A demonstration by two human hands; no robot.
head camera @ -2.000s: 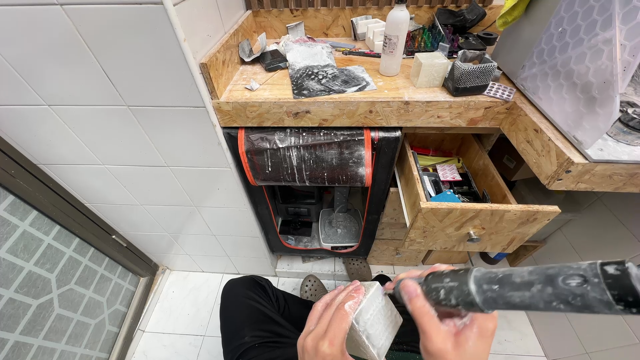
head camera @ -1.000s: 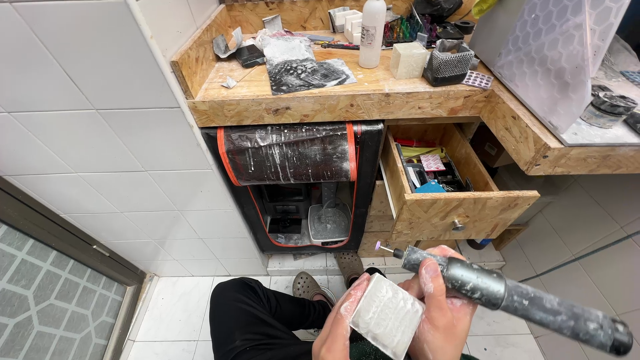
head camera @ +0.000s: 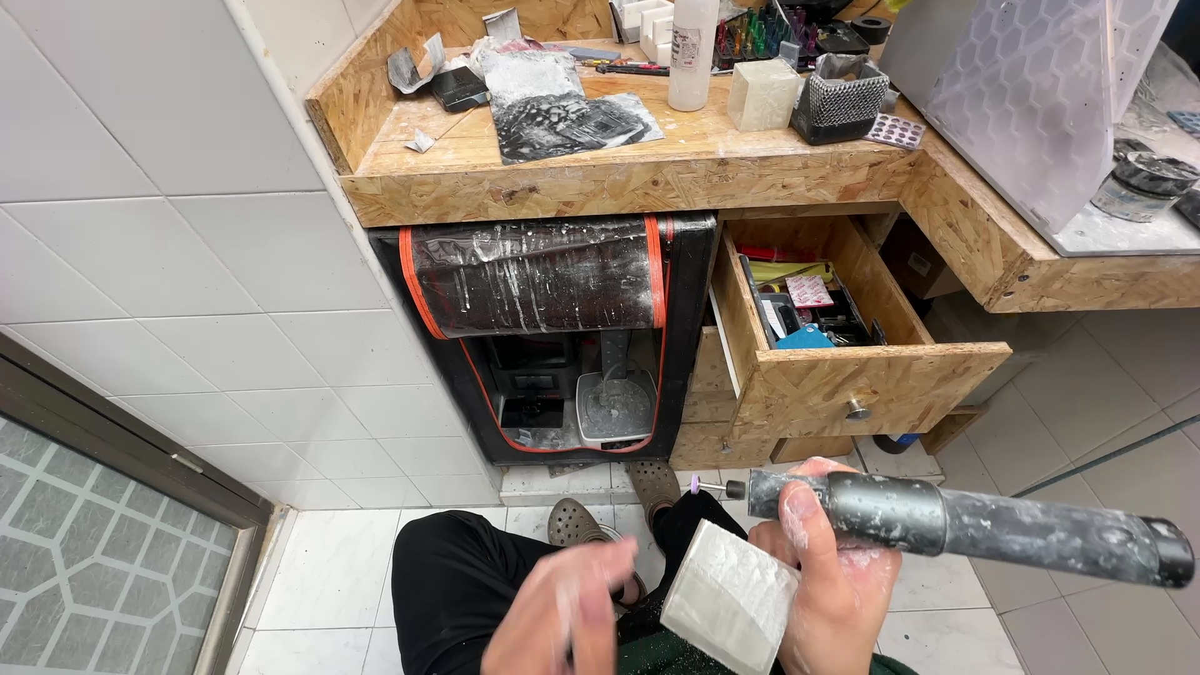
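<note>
My right hand (head camera: 830,562), dusted with white powder, grips a black handheld rotary tool (head camera: 937,516). A thin shank with a small pale purple grinding bit (head camera: 696,484) points left from its front end. A whitish block (head camera: 731,595) with a powdery, grooved upper face rests tilted against the same hand's fingers; how they hold it underneath is hidden. My left hand (head camera: 567,609) is blurred, left of the block and apart from it, with nothing visible in it.
An open wooden drawer (head camera: 872,384) with small items juts out ahead. Left of it stands a black enclosure (head camera: 539,281) with orange trim. On the particleboard bench (head camera: 619,183) are a plastic bottle (head camera: 692,56), another pale block (head camera: 764,97), a mesh holder (head camera: 841,98) and dusty sheets (head camera: 553,103).
My left hand has come off the block and moved left. The block now stays with my right hand, which still grips the rotary tool.
</note>
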